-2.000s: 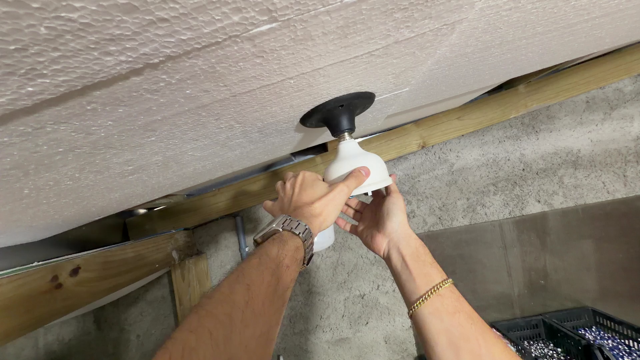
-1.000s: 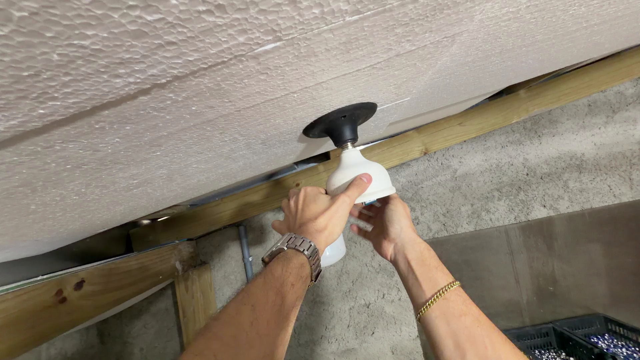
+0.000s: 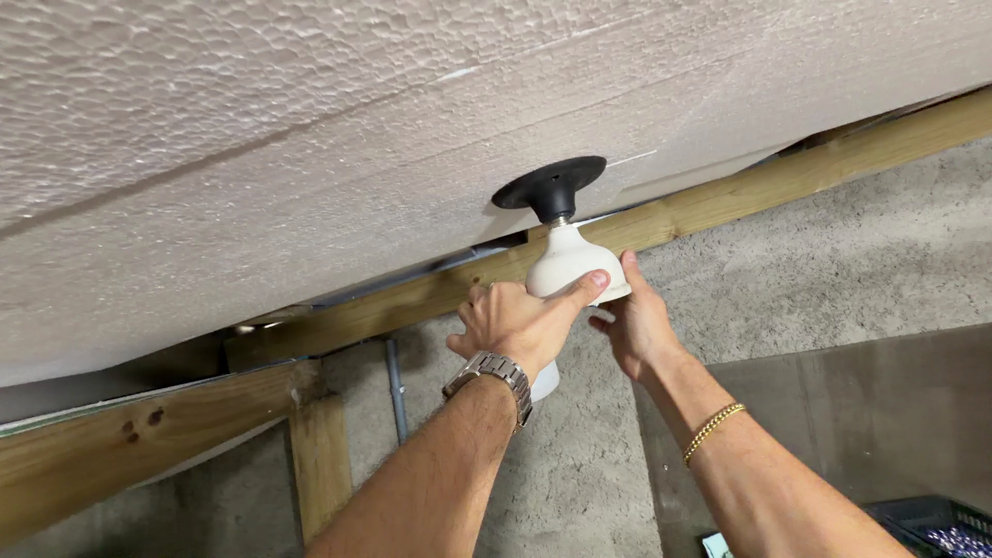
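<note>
A black round lamp holder sits against the foam-panel ceiling. Below it hangs a white lamp with a flared body, its metal screw base partly showing at the holder's mouth. My left hand, with a metal watch on the wrist, grips the lamp's left side, thumb across the front. On the right, my right hand has its fingertips at the lamp's rim; some of its fingers are hidden behind the lamp. A rounded translucent white part shows below my left hand; what it joins is hidden.
A wooden beam runs along the top of the rough concrete wall, behind the lamp. At the left are another beam and a post, beside a grey conduit. A dark plastic crate stands at lower right.
My right hand's fingers have shifted around the lamp's rim, and its index finger now reaches up along the right side. My left hand still grips the lamp.
</note>
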